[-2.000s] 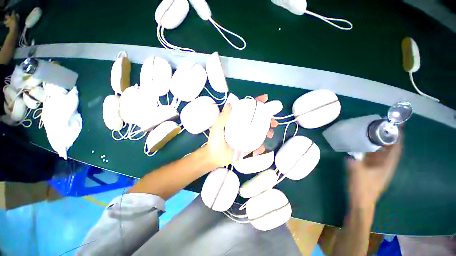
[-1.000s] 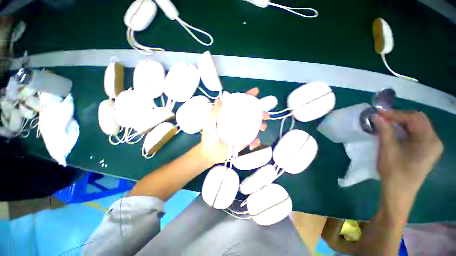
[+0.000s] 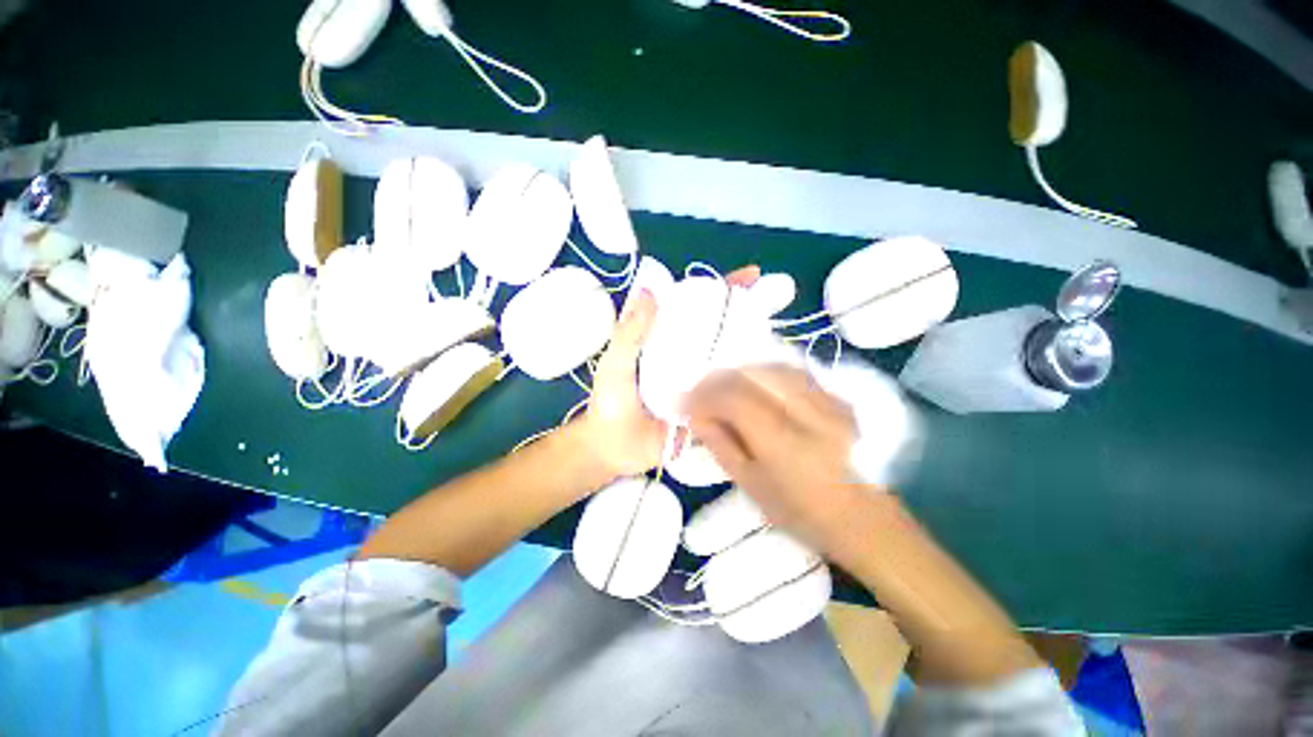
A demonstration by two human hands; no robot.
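My left hand (image 3: 622, 410) holds a white housing (image 3: 683, 343) at the centre, with a dark line showing down its face. My right hand (image 3: 778, 432) is blurred and lies over the housing's lower right part. A blurred white wiping cloth (image 3: 876, 410) shows beside my right hand, its shape hard to part from the white housing behind. The solvent bottle (image 3: 986, 360) lies tilted at the right, its silver lid (image 3: 1089, 292) open. More white housings with cords lie below and right of my hands, one of them at the front (image 3: 768, 586).
A cluster of housings (image 3: 521, 223) lies left of my hands. A pale grey rail (image 3: 806, 197) crosses behind. Corded housings lie on the green belt beyond it, one with a tan face (image 3: 1037, 94). At far left are a neighbour's bottle (image 3: 127, 219) and white cloth (image 3: 144, 353).
My right hand has moved left from the solvent bottle to the held housing, and the cloth has left the bottle's side. The housings on the belt have shifted left in view.
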